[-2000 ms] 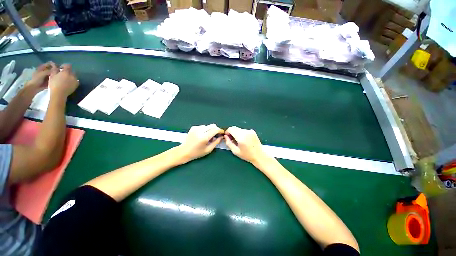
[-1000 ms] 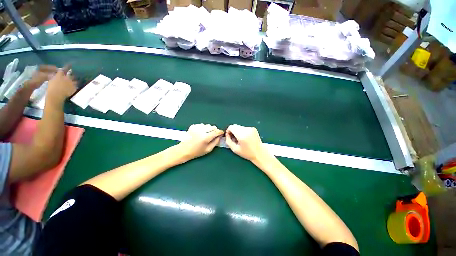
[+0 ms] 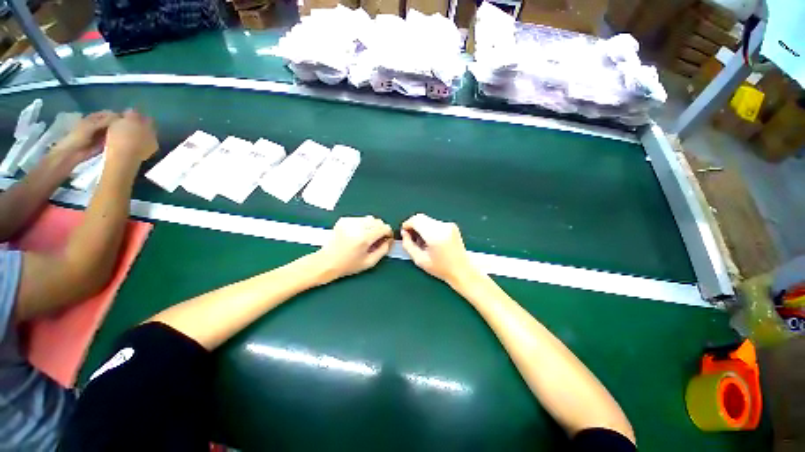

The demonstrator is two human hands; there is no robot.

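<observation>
My left hand (image 3: 360, 245) rests at the pale guide rail (image 3: 565, 273), its fingers curled in. My right hand (image 3: 432, 245) is just right of it, also curled, with a small gap between the two. No held object can be made out; the insides of both hands are hidden. Several slim white boxes (image 3: 333, 177) lie slanted in an overlapping row on the green conveyor belt (image 3: 530, 194), beyond and left of my hands.
A neighbouring worker's hands (image 3: 124, 137) are over white boxes at the left, above a red-pink mat (image 3: 88, 291). Bagged parts (image 3: 565, 75) are heaped beyond the belt. An orange tape dispenser (image 3: 746, 375) stands at the right on the worktable (image 3: 291, 397).
The row of white boxes has shifted right along the belt and gained a box since the oldest frame. My hands have moved slightly apart. The neighbour's hands have moved.
</observation>
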